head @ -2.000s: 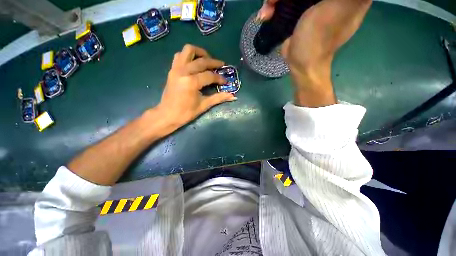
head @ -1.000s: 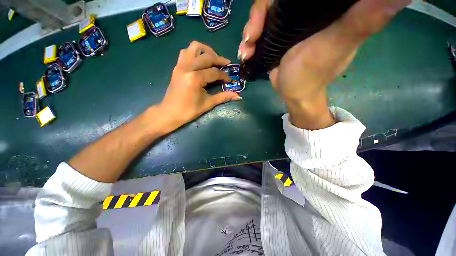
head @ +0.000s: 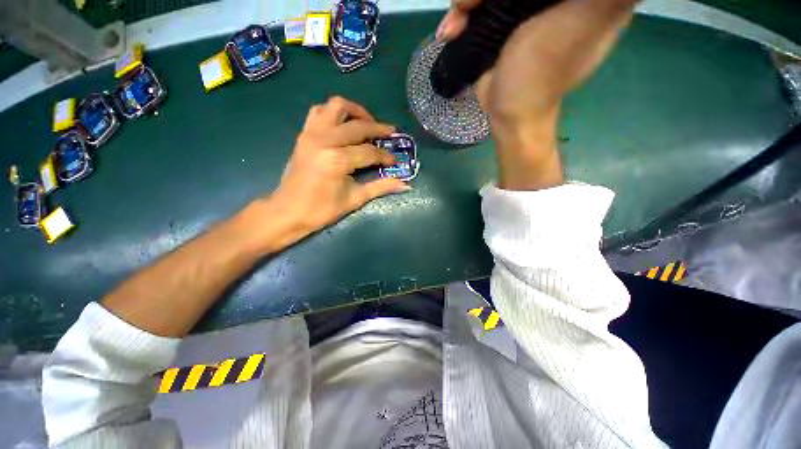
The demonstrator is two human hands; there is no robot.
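My left hand (head: pixel 338 158) holds a small smartwatch housing (head: pixel 400 158) with a blue circuit board down on the green bench, fingers over its left side and thumb at its lower edge. My right hand (head: pixel 527 83) grips the black electric screwdriver (head: pixel 479 48), whose dark end is over the round grey screw tray (head: pixel 457 118). The bit tip is not visible. The tray lies just right of the housing.
Several blue-board housings (head: pixel 255 53) with yellow-and-white batteries (head: pixel 215 71) lie along the back and left of the green bench (head: pixel 220 149). A metal bracket (head: pixel 83 39) stands at the upper left. A dark cable or strap (head: pixel 746 184) lies at the right.
The screwdriver has moved from the housing back over the screw tray, up and to the right. My left hand still holds the housing. The whole view has shifted slightly.
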